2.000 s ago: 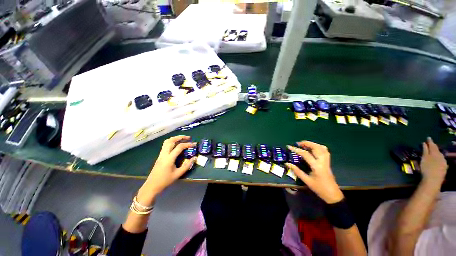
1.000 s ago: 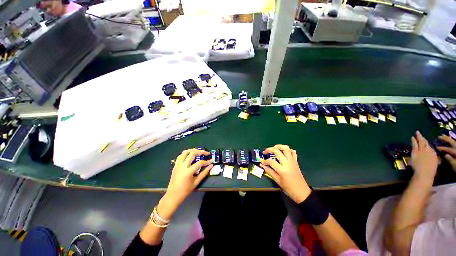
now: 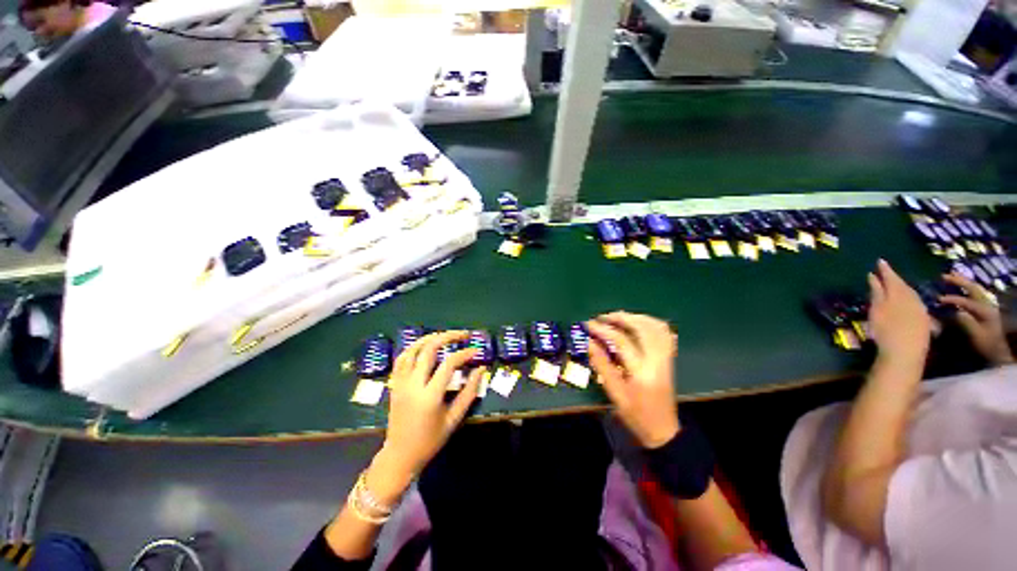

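A row of several smartwatch units (image 3: 512, 344) lies on the green bench in front of me, faces lit with menu lines, a white tag-like battery with yellow edge (image 3: 546, 371) below each. My left hand (image 3: 424, 385) is over the left part of the row, fingers spread on units and partly hiding them. Two units (image 3: 376, 356) show left of it. My right hand (image 3: 638, 363) is at the row's right end, its fingertips on the last unit (image 3: 580, 339) and partly covering it. Whether either hand grips a unit is unclear.
A white tray stack (image 3: 167, 257) with several dark watches stands left; pens (image 3: 402, 287) lie beside it. A small silvery item (image 3: 510, 218) is by the metal post (image 3: 580, 112). A watch row (image 3: 714, 232) lies behind right. A neighbour's hands (image 3: 898, 312) handle units at right.
The view has shifted right. My left hand has moved inward along the row, uncovering units at its left end. My right hand stays at the right end, its fingers drawn closer together.
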